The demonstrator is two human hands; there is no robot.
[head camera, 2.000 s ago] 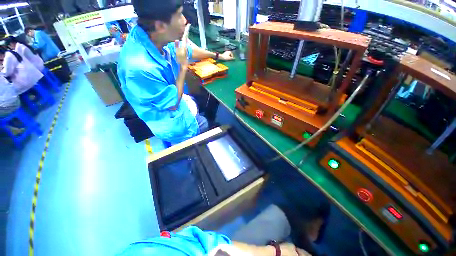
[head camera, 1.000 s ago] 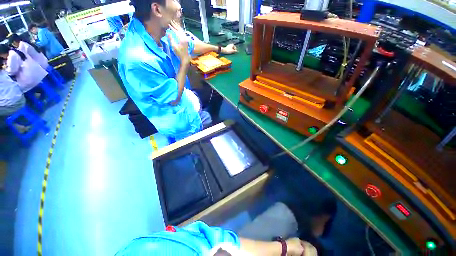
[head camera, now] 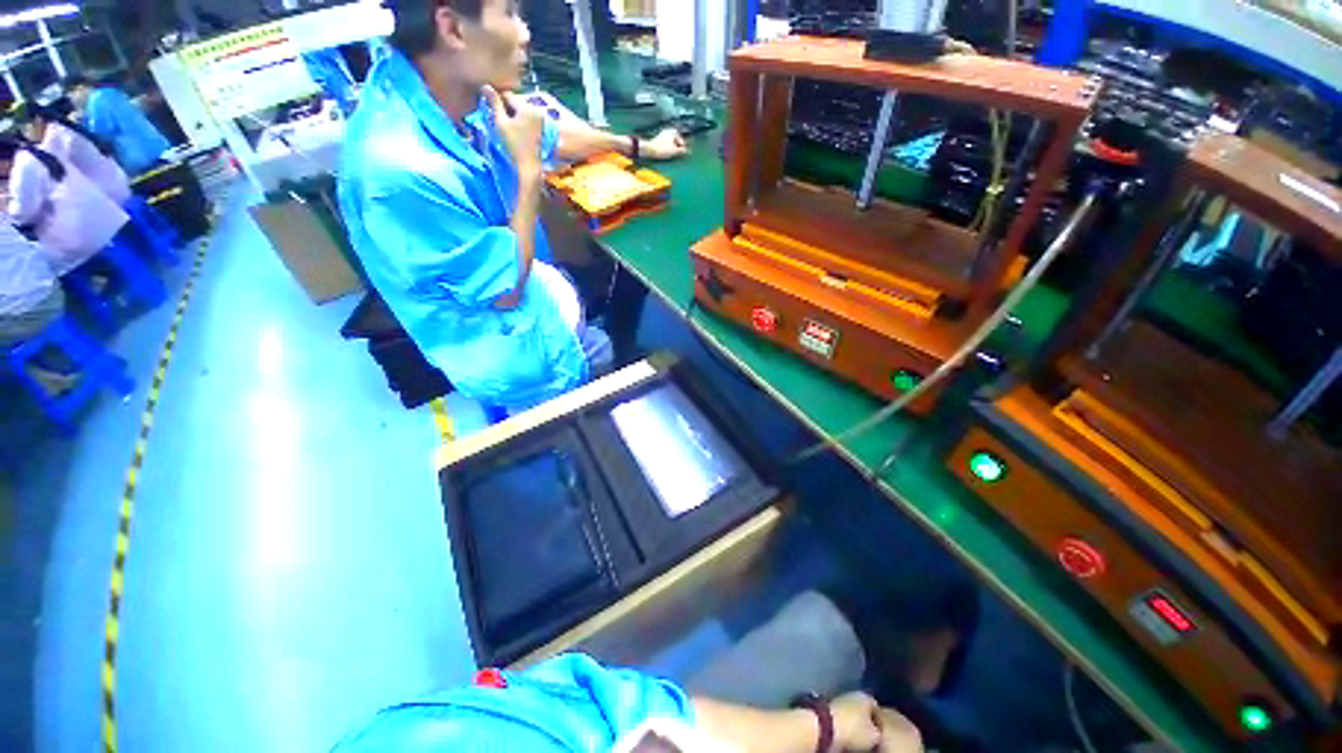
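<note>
My left arm in a blue sleeve reaches in from the bottom edge, with a dark band on the wrist. My left hand (head camera: 857, 727) is low in my lap, cut off by the bottom edge; its grip cannot be made out. Skin beside it may be part of my right hand, but I cannot tell. Beside my legs, a carton (head camera: 648, 606) holds a black insert with two recesses. A dark glossy tablet unit (head camera: 527, 533) lies in the left recess. A bright, reflective flat unit (head camera: 671, 450) lies in the right recess.
Two orange-brown presses, one ahead (head camera: 824, 331) and one at right (head camera: 1119, 566), stand on the green bench (head camera: 692, 346). A pale hose (head camera: 1016, 302) crosses between them. A seated person in blue (head camera: 442, 243) is beyond the carton, near an orange fixture (head camera: 611, 191).
The view has shifted slightly. The neighbour's raised hand has moved to the chin. My left arm stays low at the bottom edge, and the carton's contents look the same.
</note>
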